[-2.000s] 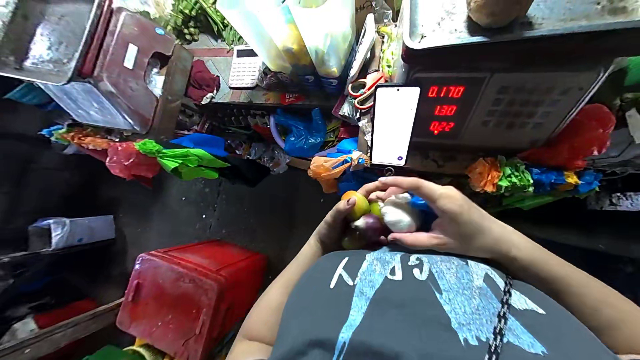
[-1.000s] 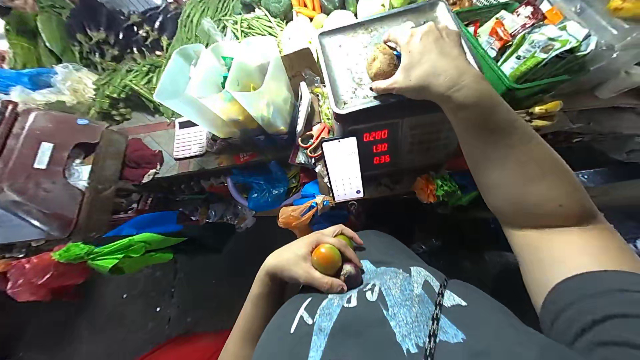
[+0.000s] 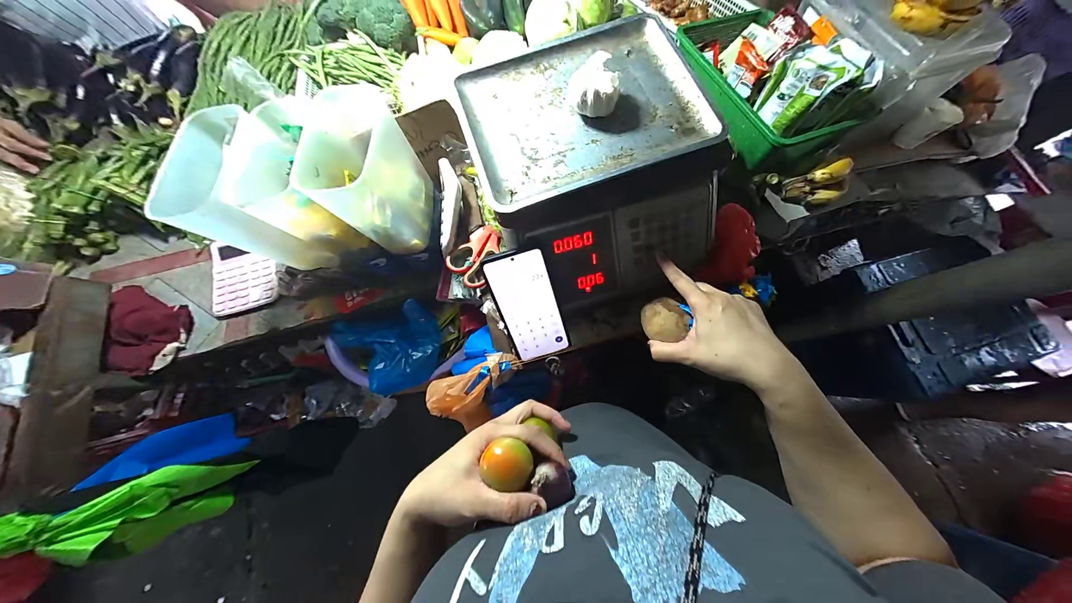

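My left hand (image 3: 477,473) is closed around an orange-green tomato (image 3: 506,464), a greener tomato (image 3: 540,427) and a purple onion (image 3: 551,483), held against my shirt. My right hand (image 3: 720,331) holds a brown potato (image 3: 666,321) with its lower fingers, a bit of blue plastic beside it. Its index finger is extended at the keypad (image 3: 667,230) of a digital scale. On the scale's metal tray (image 3: 502,180) lies a white garlic bulb (image 3: 596,87). The red display (image 3: 579,261) is lit. A phone (image 3: 526,306) showing a calculator leans in front of it.
Left of the scale stand translucent plastic containers (image 3: 251,197), red-handled scissors (image 3: 475,254) and a pink-white calculator (image 3: 243,280). A green basket (image 3: 754,138) of packets is at right. Vegetables lie behind. Another person's hand (image 3: 21,146) shows at far left. Plastic bags hang below the counter edge.
My right hand has moved from the scale's tray down to its keypad, with the potato in it. The garlic bulb is now visible on the tray. My left hand still holds its vegetables.
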